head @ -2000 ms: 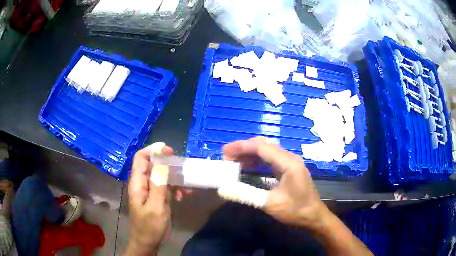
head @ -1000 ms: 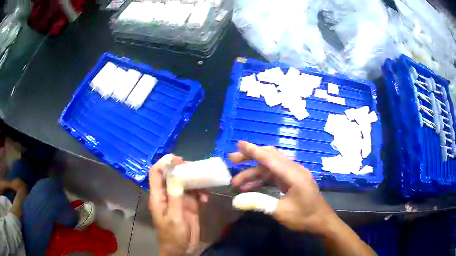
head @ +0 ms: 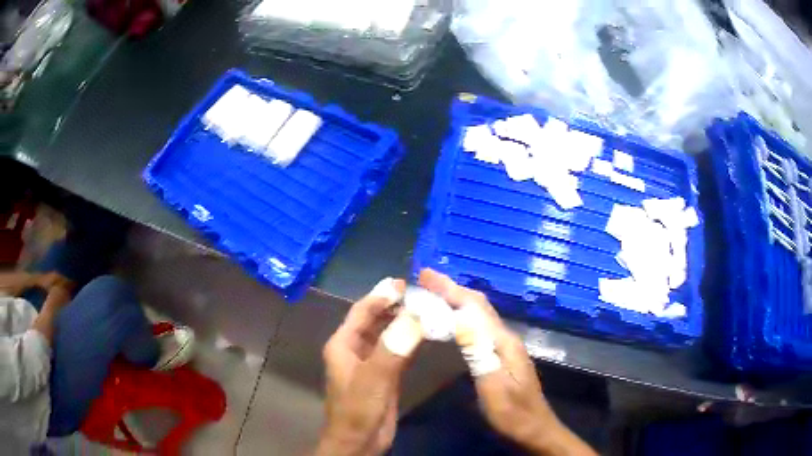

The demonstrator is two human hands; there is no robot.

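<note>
My left hand (head: 369, 356) and my right hand (head: 490, 347) meet at the bench's front edge, both gripping a white cylindrical unit (head: 432, 313) between thumbs and fingers. The fingers hide much of the unit. Pale finger cots or tape cover several fingertips. The left blue tray (head: 267, 191) holds a short row of white block-like units (head: 294, 136) at its upper left. The middle blue tray (head: 499, 236) holds loose flat white inserts (head: 645, 254) in two piles.
Stacked blue trays at right (head: 748, 312) hold stemmed white parts (head: 783, 196). Clear blister trays (head: 347, 53) and crumpled clear bags (head: 570, 62) lie behind. A dark red cloth (head: 129, 13) lies at upper left. A seated person (head: 98, 338) and a red stool (head: 178, 401) are at lower left.
My right hand has closed onto the unit that my left hand held. The unit is now mostly covered by fingers. The view has shifted, so the trays appear further right.
</note>
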